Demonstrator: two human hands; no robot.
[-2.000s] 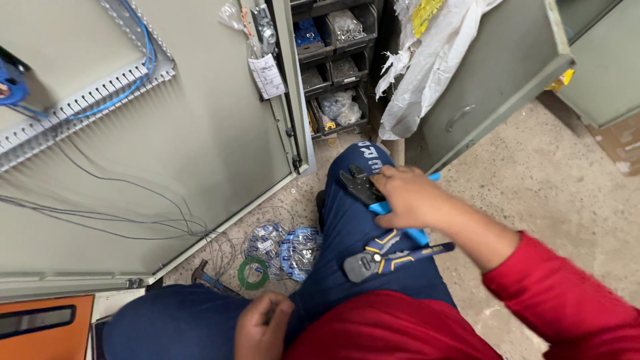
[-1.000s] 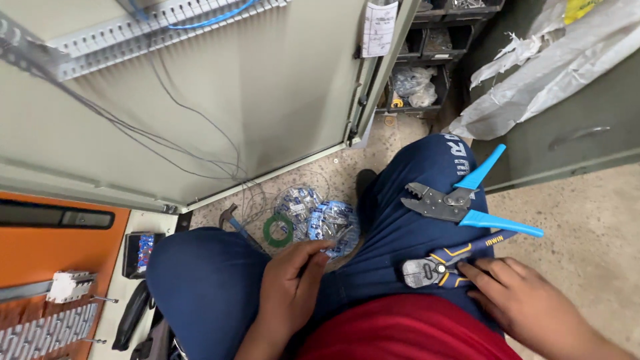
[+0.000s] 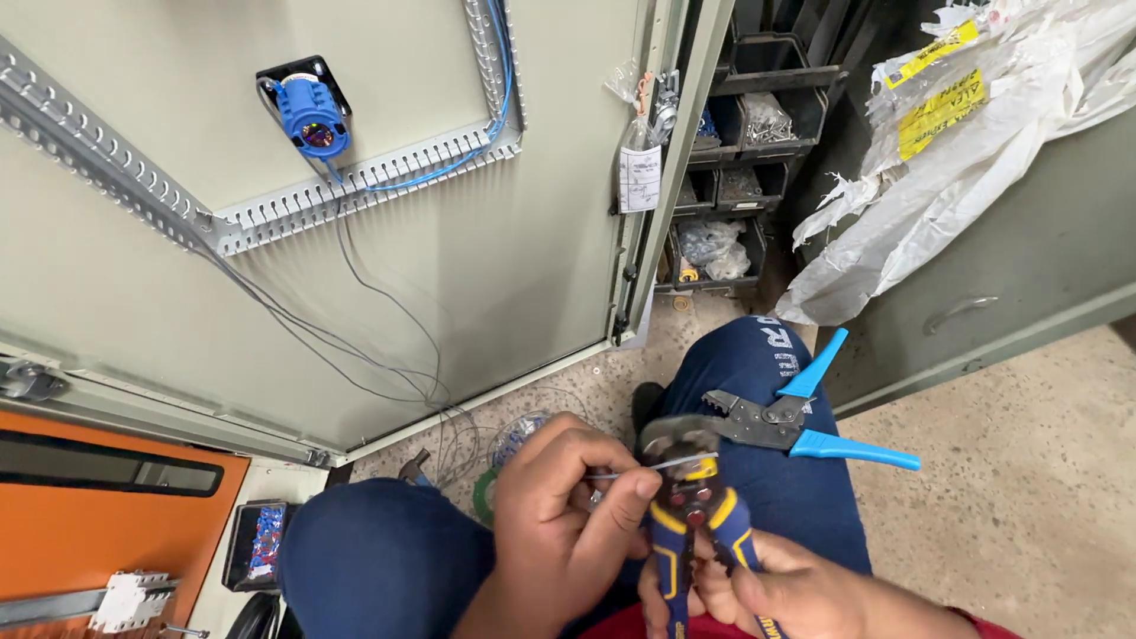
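Note:
My left hand [image 3: 568,515] pinches a thin grey wire [image 3: 679,461] between thumb and fingers, its end lying across the jaws of an Irwin wire stripper [image 3: 697,510]. Around the stripper's blue and yellow handles is my right hand [image 3: 754,577]; some of its fingers are hidden behind them. A crimping tool with light blue handles [image 3: 772,422] rests spread on my right thigh, just beyond the stripper. Grey wires [image 3: 355,351] run from the slotted wiring duct [image 3: 364,186] on the cabinet door down to the floor.
Storage bins [image 3: 741,191] hold small parts behind the cabinet door [image 3: 497,293]. Torn white plastic [image 3: 941,177] hangs over a green-grey metal door [image 3: 1003,275] at right. A hammer [image 3: 415,469] and green wire coil [image 3: 484,497] lie on the floor. A black box of terminals [image 3: 257,546] sits at lower left.
The stripper, on my lap one second ago, is now raised in my right hand. My left hand has moved to it with a wire. The crimping tool still rests on my thigh.

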